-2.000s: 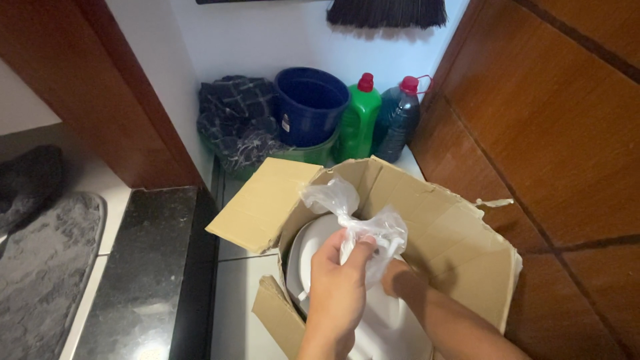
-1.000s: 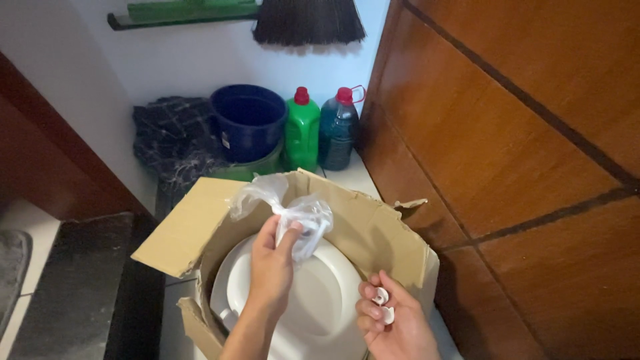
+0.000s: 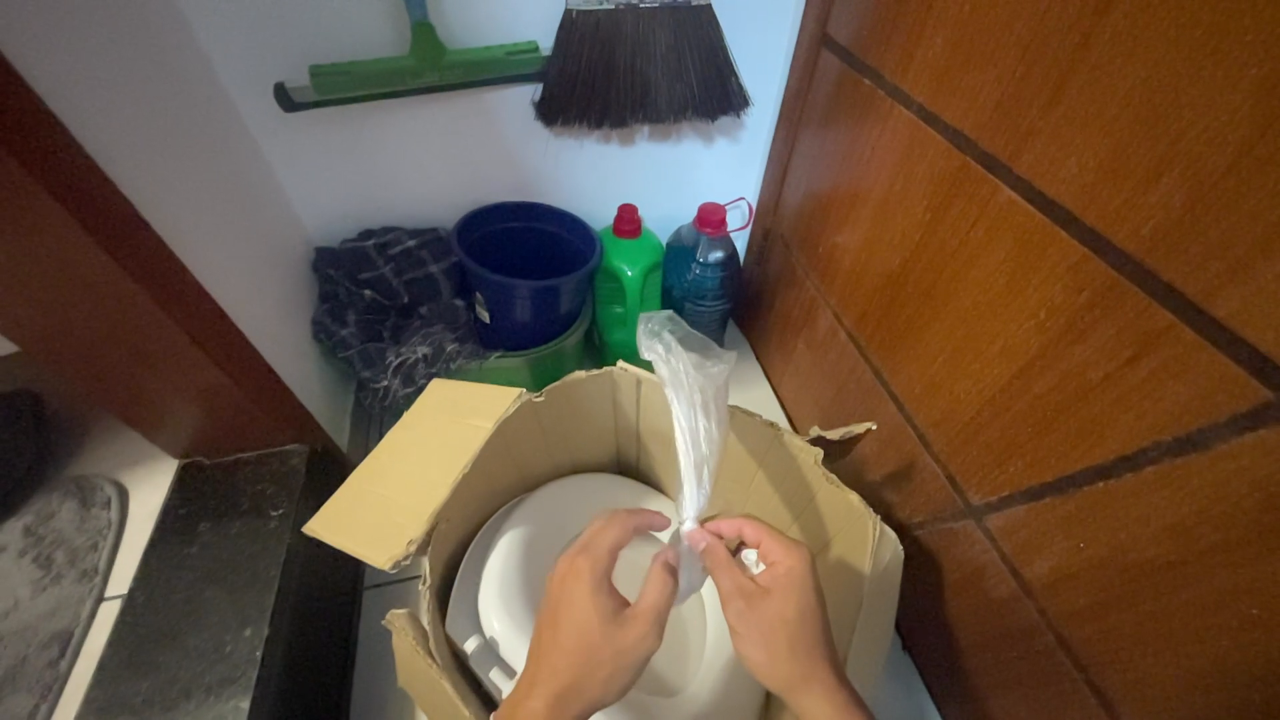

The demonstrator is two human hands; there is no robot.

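Observation:
My right hand (image 3: 765,605) pinches the knotted neck of a clear plastic bag (image 3: 692,400) between thumb and forefinger; small white plastic pieces (image 3: 751,561) show among its other fingers. Beside the knot, my left hand (image 3: 610,610) has its thumb and forefinger apart, close to the bag's lower part. Whether the left fingertips touch the plastic is unclear. Below both hands, a white toilet seat with its lid (image 3: 540,530) lies inside a torn, open cardboard box (image 3: 590,415). A white hinge part (image 3: 488,660) shows at the seat's lower left.
Behind the box stand a blue bucket (image 3: 525,285), a green bottle (image 3: 628,280) and a bottle of blue liquid (image 3: 703,270), beside a dark checked cloth (image 3: 385,300). A broom (image 3: 640,70) and green squeegee (image 3: 425,70) hang above. A wooden door (image 3: 1050,300) stands right.
My right hand has moved from the box's right side to the bag's knot and holds it. My left hand, earlier gripping the bag, has opened its thumb and forefinger. The bag's top now stretches upward.

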